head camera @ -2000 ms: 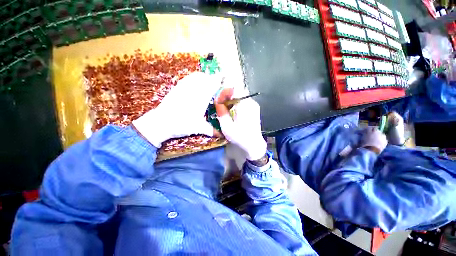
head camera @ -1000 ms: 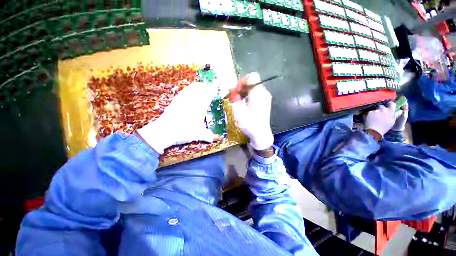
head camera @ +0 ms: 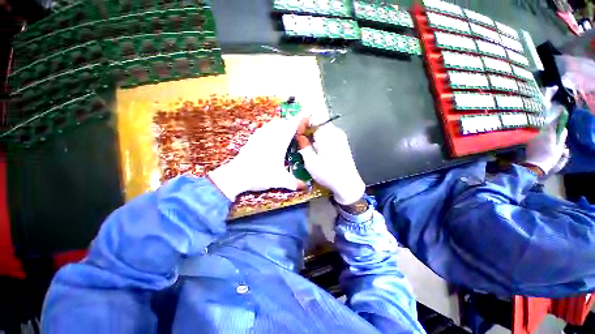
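A green PCB panel (head camera: 299, 164) stands at the right side of the yellow board (head camera: 138, 150). My left hand (head camera: 264, 156), in a white glove, lies over the panel and holds it; its upper end shows above the hand. My right hand (head camera: 333, 160), gloved with bare fingertips, holds a slim dark tool (head camera: 326, 122) at the panel, its thin end pointing up right. The tool's working end is hidden by the fingers. A thick patch of red-brown leaded components (head camera: 202, 130) covers the yellow board, partly under my left hand and forearm.
Rows of darker green panels (head camera: 153, 40) lie at the upper left. Paler panels (head camera: 320, 27) lie at the top, beyond the dark green mat (head camera: 385, 104). A red tray (head camera: 457, 142) with panel strips stands at right. A coworker's blue sleeve (head camera: 515, 218) and gloved hand are at far right.
My right hand has moved back in to the panel, close to my left hand, with the tool. The coworker's hand has moved up and right beside the red tray. The view has shifted slightly.
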